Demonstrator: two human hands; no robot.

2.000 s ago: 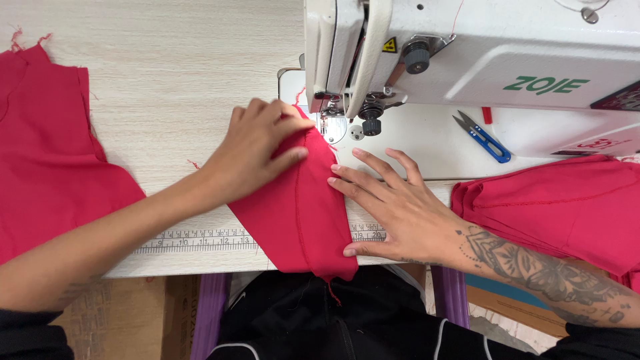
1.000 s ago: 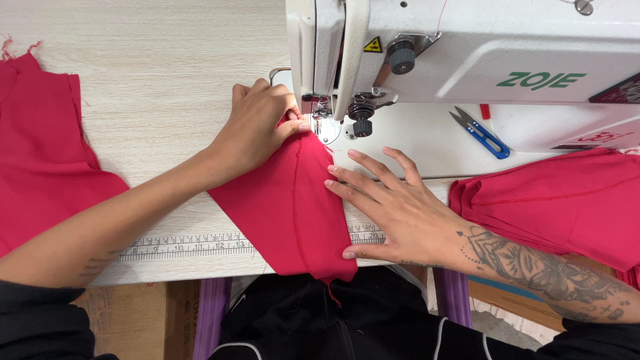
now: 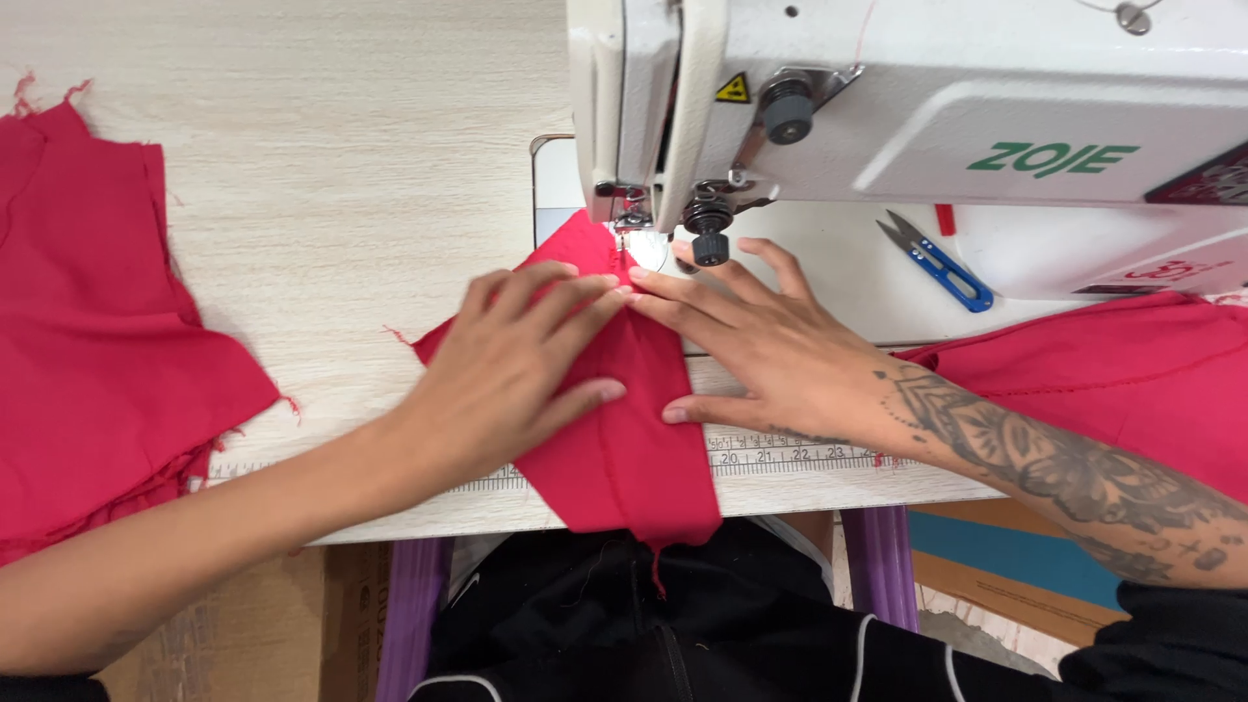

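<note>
A red fabric piece [image 3: 634,419] lies under the presser foot [image 3: 624,234] of a white ZOJE sewing machine [image 3: 936,107], and its lower end hangs over the table's front edge. My left hand [image 3: 517,361] rests palm down on the cloth's left part, fingers spread, fingertips just in front of the foot. From the right, my right hand [image 3: 760,341] touches the same cloth with its fingertips and thumb, the fingers apart. The fingertips of both hands nearly meet near the needle area. Neither hand grips the cloth; it lies flat beneath them.
Stacked red fabric pieces [image 3: 88,331] lie at the left, and more red fabric [image 3: 1102,370] at the right. Blue-handled thread snips [image 3: 936,263] and a small red item [image 3: 945,219] lie on the machine bed. A measuring tape [image 3: 809,456] runs along the table's front edge.
My left hand has opened from a pinch at the cloth's edge beside the foot and now lies flat on the cloth. My right fingers have moved closer to the foot. Fabric now shows left of the foot.
</note>
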